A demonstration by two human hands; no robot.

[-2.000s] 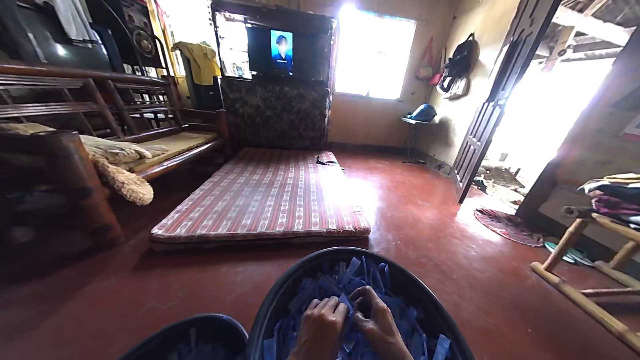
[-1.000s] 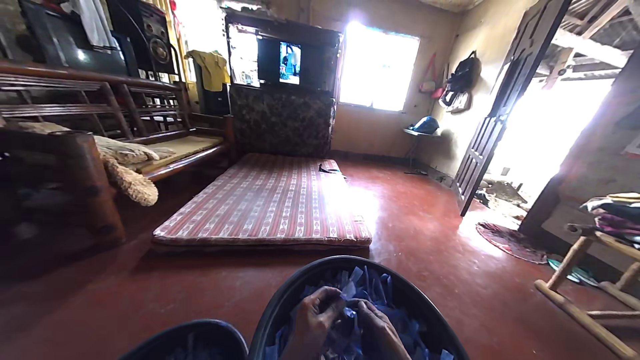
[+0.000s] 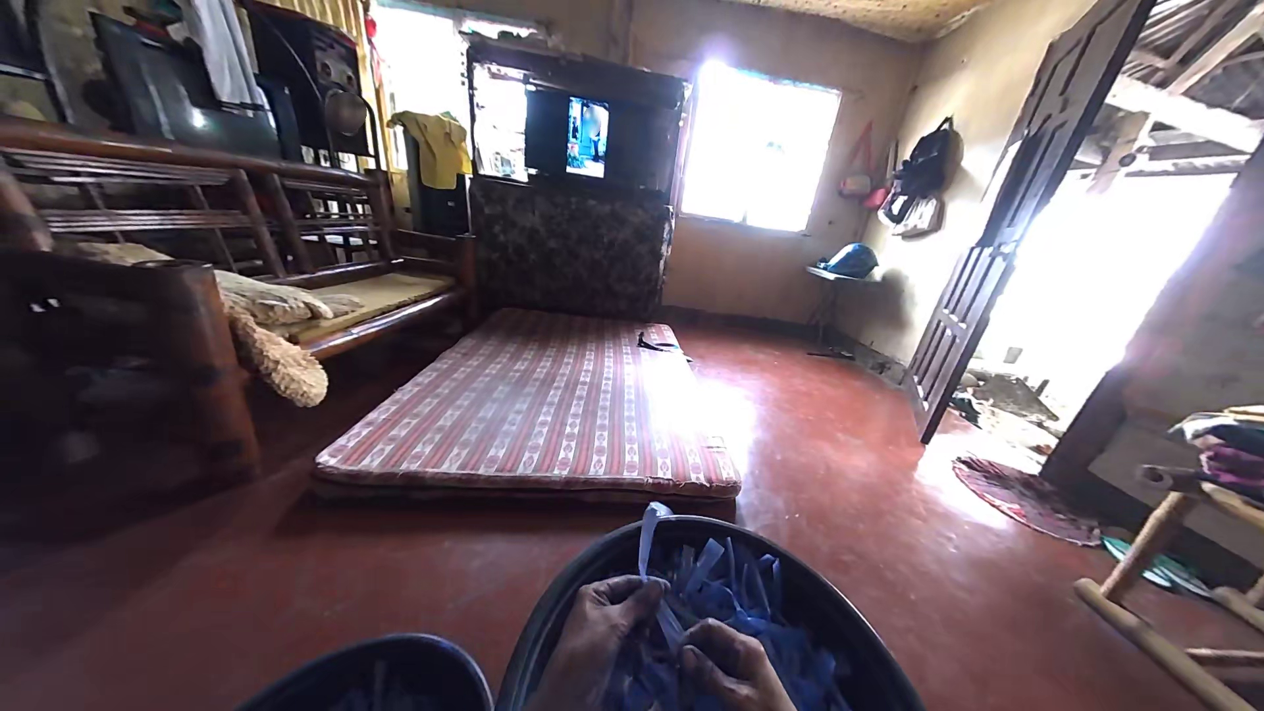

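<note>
Low in the view is a dark round tub point(image 3: 857, 617) filled with blue strips point(image 3: 755, 592), which look like thin plastic or cloth. Over its near side, my left hand point(image 3: 604, 632) pinches a pale blue strip point(image 3: 649, 538) between thumb and fingertips; one end stands up above the rim. My right hand point(image 3: 729, 664) is just to the right and a little lower, its fingers closed on the lower part of the same strip. A second dark tub point(image 3: 395, 647) at the lower left holds a few dim strips. My wrists run out of the bottom edge.
A striped mattress point(image 3: 533, 415) lies on the red floor point(image 3: 820, 474) beyond the tubs. A wooden bench point(image 3: 212, 346) stands at the left, a bamboo frame point(image 3: 1145, 553) with folded cloths at the right. Past it are a round mat point(image 3: 1022, 499) and an open door point(image 3: 978, 276).
Both hands were lower among the strips one and two seconds ago; now they hold a strip whose end sticks up above the tub's rim.
</note>
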